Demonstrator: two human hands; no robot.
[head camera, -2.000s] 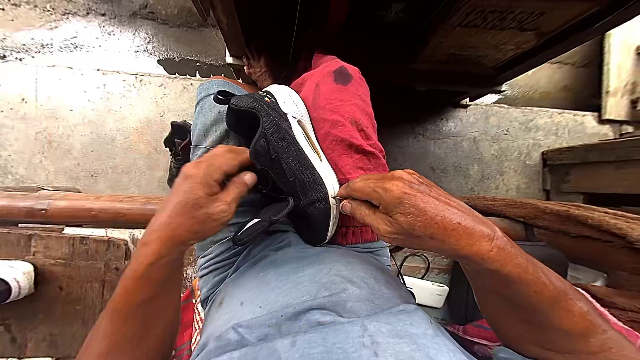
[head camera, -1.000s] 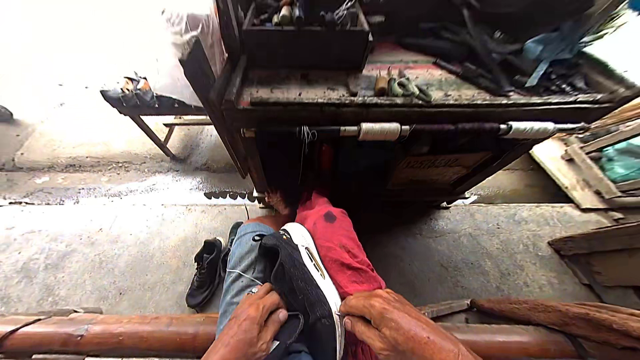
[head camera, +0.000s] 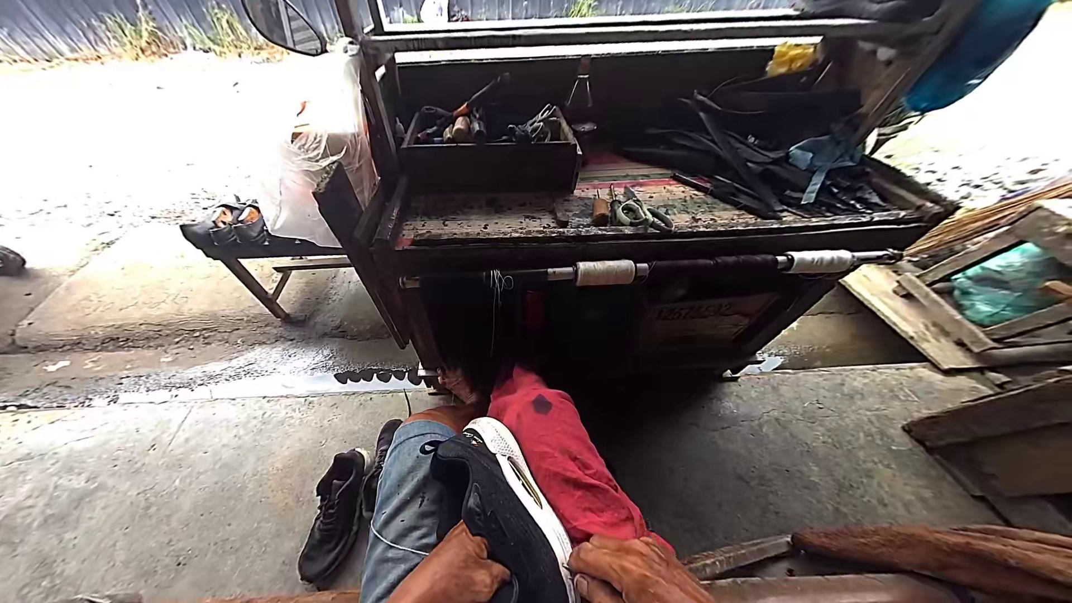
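Observation:
A black sneaker with a white sole (head camera: 523, 502) lies over my lap, its heel pointing away from me. My left hand (head camera: 456, 569) grips the shoe's upper at its opening. Against the right edge of the sole, my right hand (head camera: 632, 569) has bent fingers and thumb close together; whether a thread or tool is between them cannot be told. A red cloth (head camera: 569, 461) covers my right leg beside the shoe. A thin pale thread (head camera: 398, 540) crosses the denim on my left thigh. The toe of the shoe is out of view.
A dark wooden work stand (head camera: 536, 239) rises ahead, with a tool box (head camera: 490, 167), scissors (head camera: 641, 213), black rubber strips (head camera: 737, 159) and thread spools (head camera: 605, 273). Black shoes (head camera: 331, 519) stand on the floor at left. A low bench (head camera: 268, 251) and wooden boards (head camera: 997, 435) flank the stand.
The view has tilted up to the work stand. My left hand, raised off the shoe with fingers bent two seconds ago, now holds its upper. My right hand stays at the sole's edge.

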